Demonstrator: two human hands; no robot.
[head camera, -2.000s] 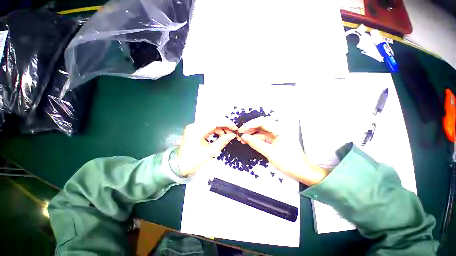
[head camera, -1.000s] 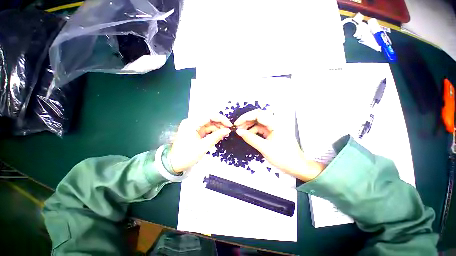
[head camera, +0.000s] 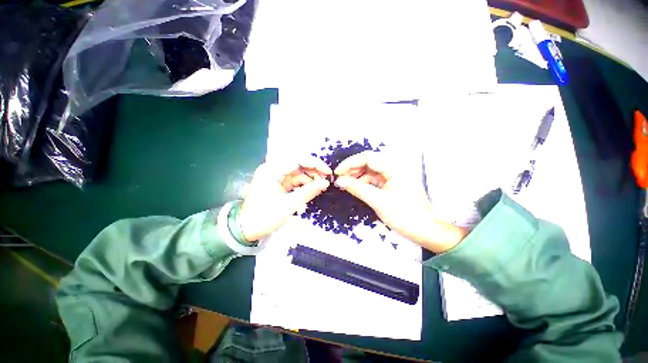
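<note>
My left hand (head camera: 273, 200) and my right hand (head camera: 394, 202) meet above a heap of small black parts (head camera: 344, 207). Their thumbs and index fingertips pinch one tiny dark part (head camera: 332, 179) between them; it is mostly hidden by the fingers. The heap lies on white paper (head camera: 330, 312), with several loose roughly triangular parts around its edge. A black ridged bar (head camera: 354, 274) lies slanted on the paper below the heap, nearer me.
Glare-washed papers (head camera: 369, 49) lie beyond. A pen (head camera: 543, 127) rests on the right papers (head camera: 511, 142). A clear bag (head camera: 142, 53) and black bags (head camera: 42, 106) lie left. A blue-and-white marker (head camera: 548, 53), red case (head camera: 551, 8) and orange tool (head camera: 639, 149) are right.
The view has shifted slightly. My hands stay together over the heap, with the fingertips moving slightly around the tiny part. The bar and papers lie as before.
</note>
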